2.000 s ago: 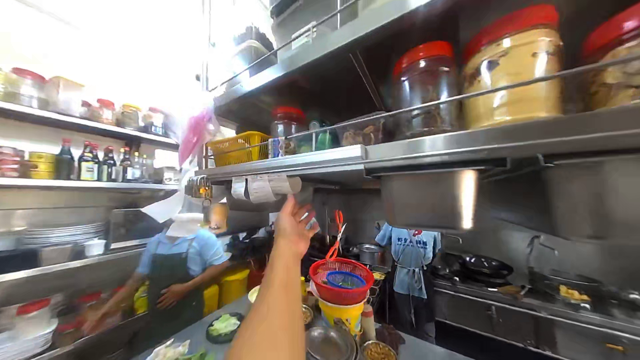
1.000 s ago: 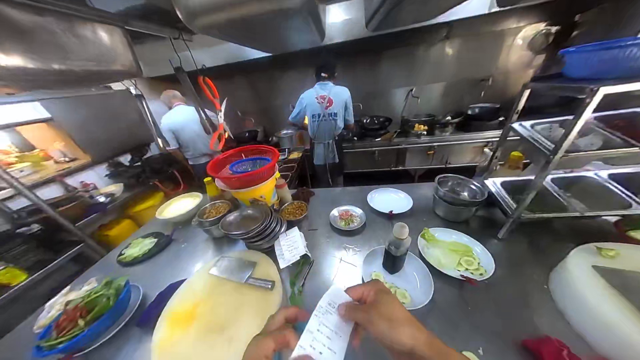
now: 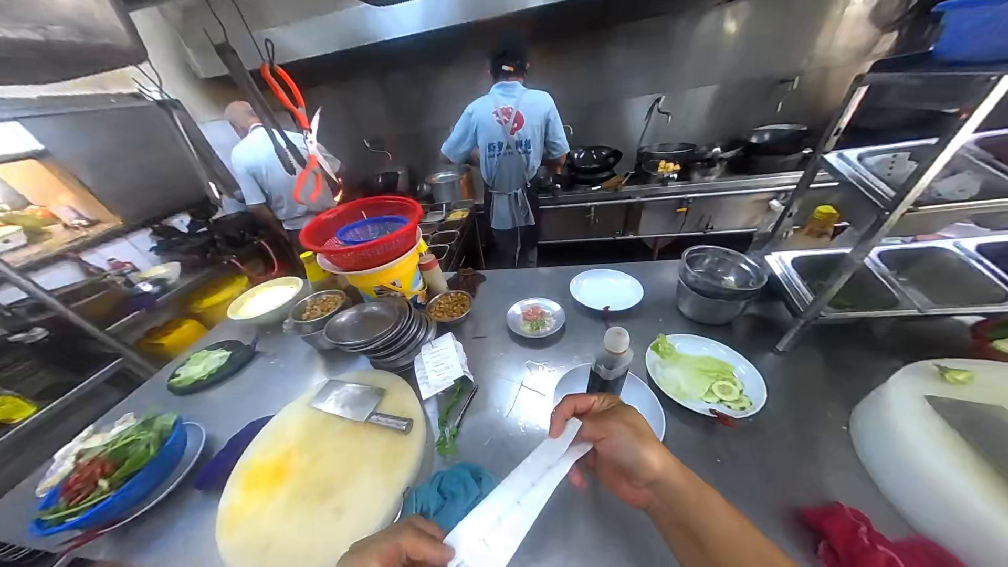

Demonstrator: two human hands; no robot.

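Observation:
My right hand [image 3: 618,449] pinches the upper end of a long white paper slip [image 3: 512,504], which is folded over near the fingers. At the bottom of the view, my left hand [image 3: 398,543] grips the slip's lower end. Under the slip lies a crumpled teal cloth [image 3: 450,494]. A cleaver [image 3: 358,403] rests on the round cutting board [image 3: 315,480] to the left. Just beyond my right hand, a dark sauce bottle [image 3: 611,362] stands by a white plate [image 3: 650,405], partly hidden. Another printed slip [image 3: 442,364] lies near the stacked metal plates [image 3: 378,327].
A plate with lettuce and cucumber slices [image 3: 706,374] is at right, near nested steel bowls [image 3: 720,279]. Red-handled scissors [image 3: 303,130] hang at upper left above a red colander [image 3: 362,232]. Two people stand at the back. A metal rack [image 3: 858,228] and second cutting board [image 3: 929,449] are at right.
Two seconds ago one hand reached up to slips hanging under the shelf; one second ago both hands held a slip over the counter. My right hand has since moved away from my left, along the slip.

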